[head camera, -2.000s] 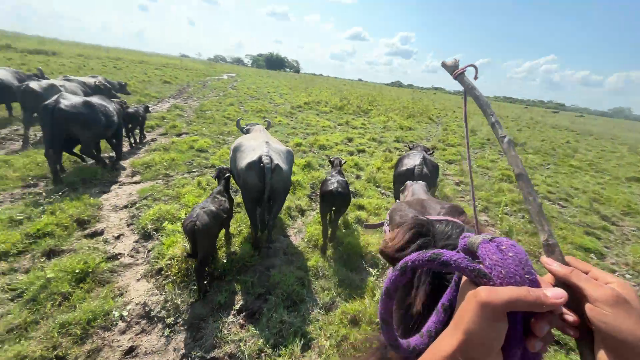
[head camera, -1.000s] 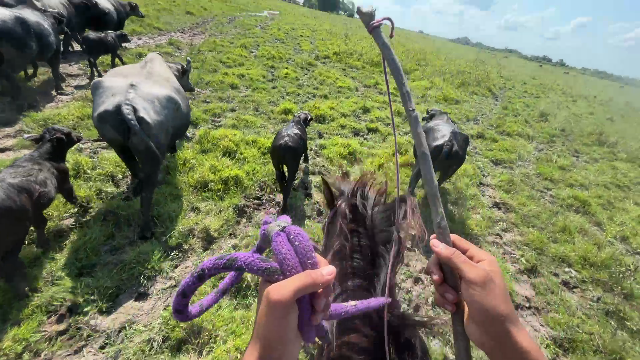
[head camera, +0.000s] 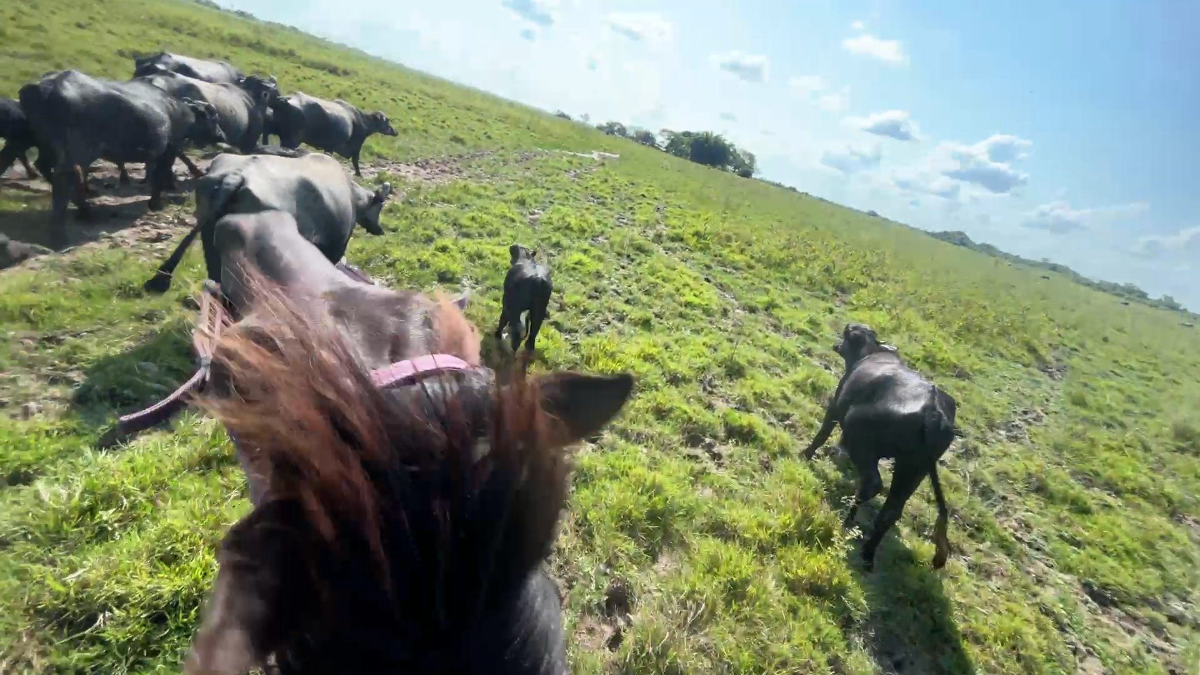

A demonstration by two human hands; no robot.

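Observation:
Neither of my hands is in the head view now, and the purple rope and wooden stick are out of view too. A horse's head with a reddish-brown mane (head camera: 309, 422) fills the lower left and centre, close to the camera. Across it runs a pink halter strap (head camera: 422, 368), and a rope (head camera: 164, 405) hangs off its left side. One ear (head camera: 586, 403) points right. Just beyond the head walks a large grey-black water buffalo (head camera: 300, 202). A small dark calf (head camera: 525, 295) is ahead at the centre, and a dark young buffalo (head camera: 895, 422) is at the right.
Several water buffaloes (head camera: 112, 127) stand close together at the upper left, on a muddy track (head camera: 141, 220). Uneven green grass (head camera: 731, 469) with muddy patches slopes across the tilted view. Trees (head camera: 708, 150) line the horizon.
My hands, the purple rope and the stick, seen a second ago, have left the view. The horse's head now stands higher in the frame. The view has tilted and swung up.

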